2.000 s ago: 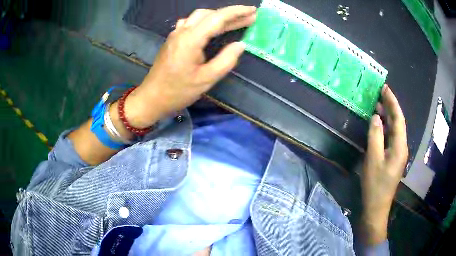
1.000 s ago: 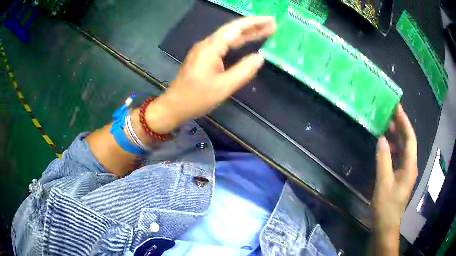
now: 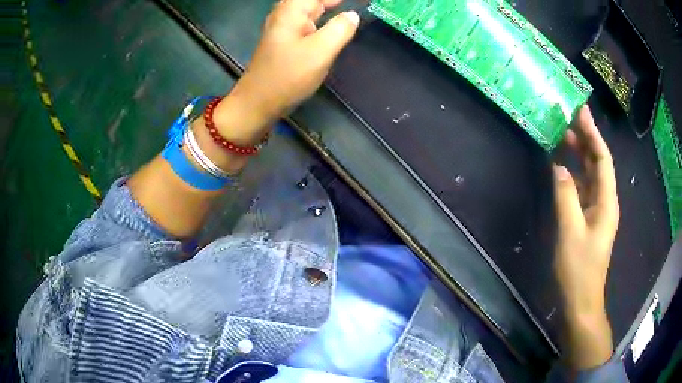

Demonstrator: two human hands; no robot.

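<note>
A bright green PCB panel (image 3: pixel 493 63) lies slanted over the black mat, its upper left part cut off by the top edge. My left hand (image 3: pixel 295 63) is beside its left end, with the thumb pointing at it; the fingertips are partly cut off, so a hold cannot be made out. My right hand (image 3: pixel 589 198) is at the panel's lower right end. Its fingertips are at the corner, and the thumb is apart from the panel just below. Its fingers are spread.
A black parts tray (image 3: pixel 615 75) with gold-yellow bits stands beyond the panel's right end. Another green panel (image 3: pixel 665 161) lies at the far right. The black mat (image 3: pixel 426 142) carries scattered light specks. A white label (image 3: pixel 644 333) is at lower right. The table edge (image 3: pixel 389 217) runs diagonally before me.
The view has shifted, and the parts tray now shows to the right of the panel. My left hand is higher in the picture. My right thumb shows clear of the panel.
</note>
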